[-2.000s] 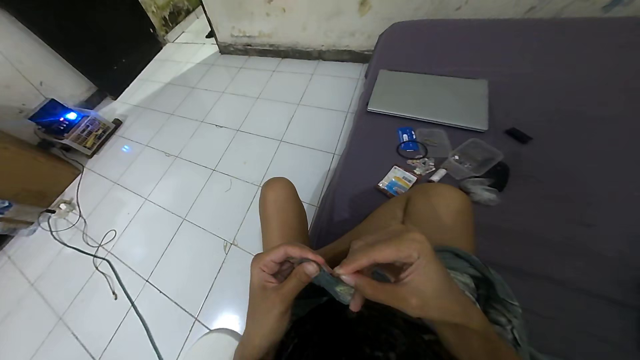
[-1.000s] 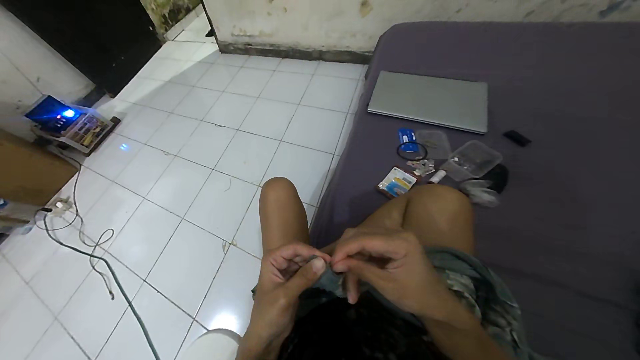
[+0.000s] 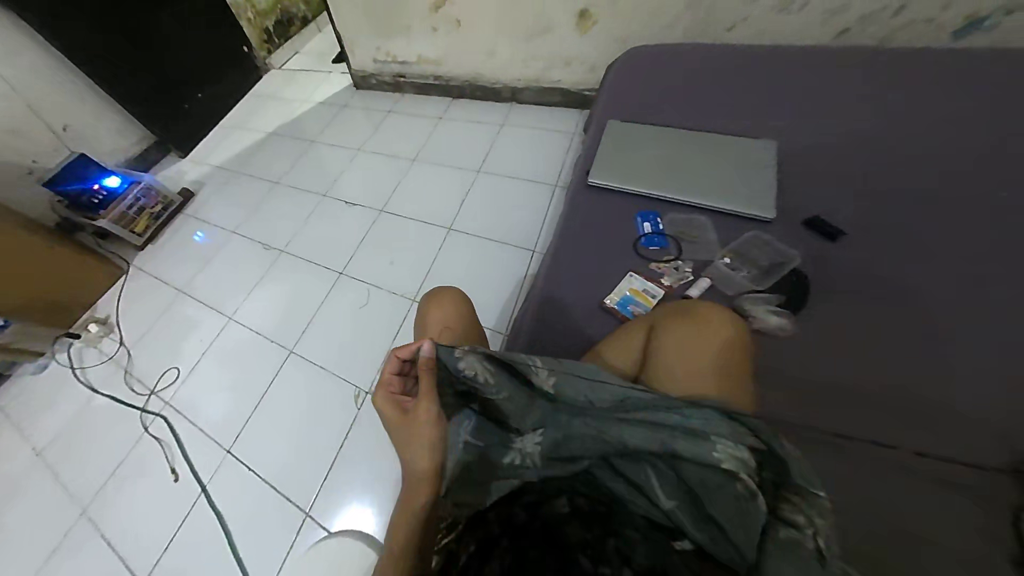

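Between the thumb and fingers of my left hand (image 3: 412, 392) is the edge of a grey-green floral cloth (image 3: 592, 424), pulled out over my lap. The cloth spreads to the right across my thighs, and dark hair covers part of it at the bottom. My right hand cannot be seen; whether the cloth hides it or it is out of frame, I cannot tell. Whether a needle or thread is in my fingers is too small to tell.
A closed silver laptop (image 3: 684, 170) lies on the purple bed (image 3: 896, 344). Nearer are an open clear plastic box (image 3: 752, 262), its lid (image 3: 693, 237), a blue packet (image 3: 652, 229), a black ring (image 3: 658, 247) and a small carton (image 3: 634, 295). Cables (image 3: 188, 460) cross the tiled floor at left.
My left hand has moved left and forward, drawing the cloth wide. My right hand, earlier beside the left at the cloth, has gone from view.
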